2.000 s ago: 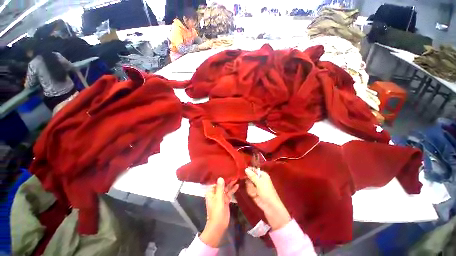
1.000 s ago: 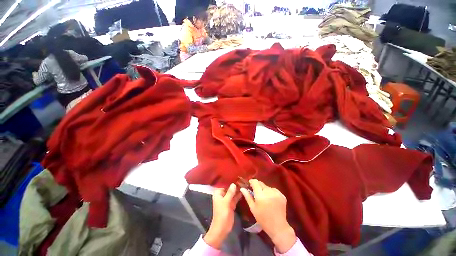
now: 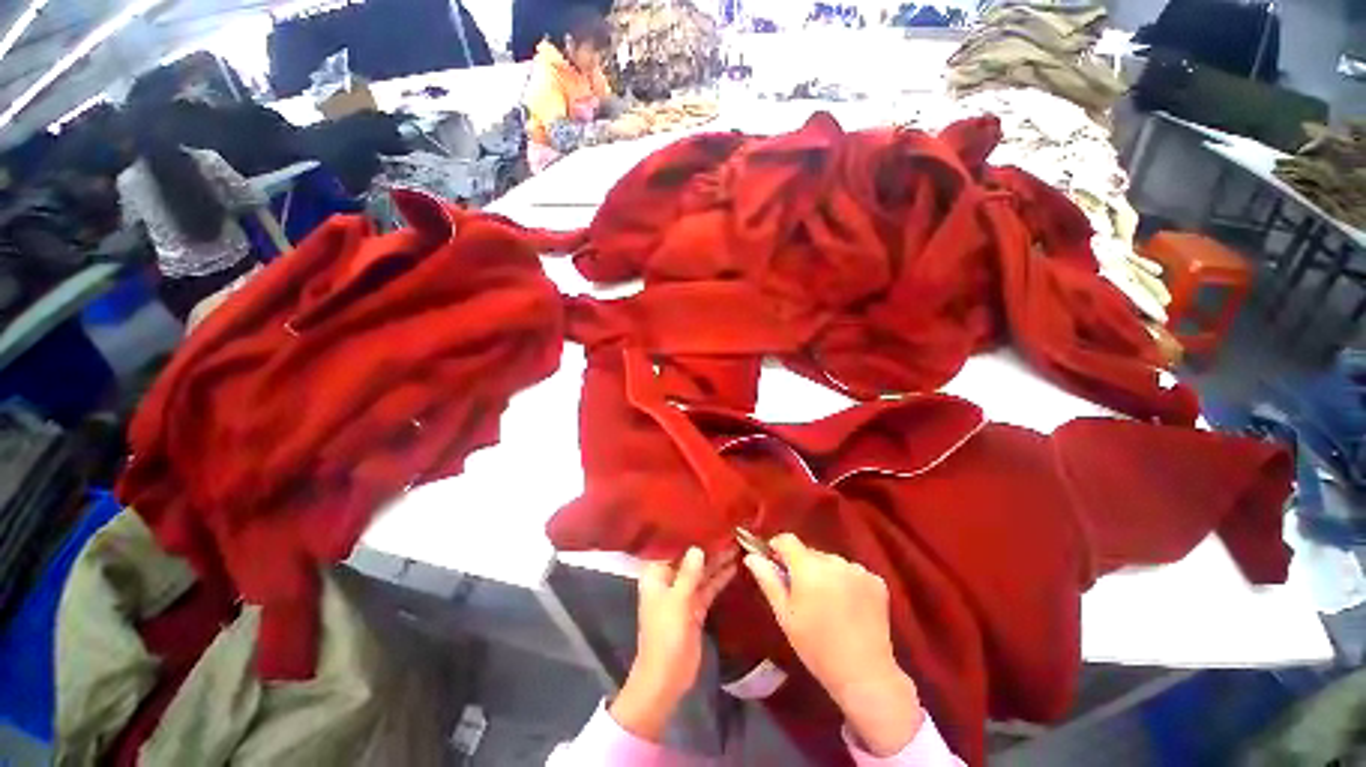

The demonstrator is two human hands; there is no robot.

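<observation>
A red garment [image 3: 959, 555] lies spread over the front edge of the white table, with a thin pale line at its neck opening. My left hand [image 3: 670, 622] pinches the red cloth between thumb and fingers at the table's front edge. My right hand [image 3: 827, 607] is close beside it, on the cloth, closed around small thread snips [image 3: 754, 544], mostly hidden, with the tip showing at the fingertips. A white label [image 3: 757, 682] hangs under my right wrist.
A heap of red garments [image 3: 839, 225] covers the table's middle. Another red pile [image 3: 345, 375] hangs over the left edge above an olive sack [image 3: 113, 637]. An orange stool [image 3: 1203, 292] stands at right. Two people are at the back and left.
Over two seconds my right hand has turned and come down onto the cloth beside my left hand. The white label has moved closer under my right wrist. The view has shifted a little.
</observation>
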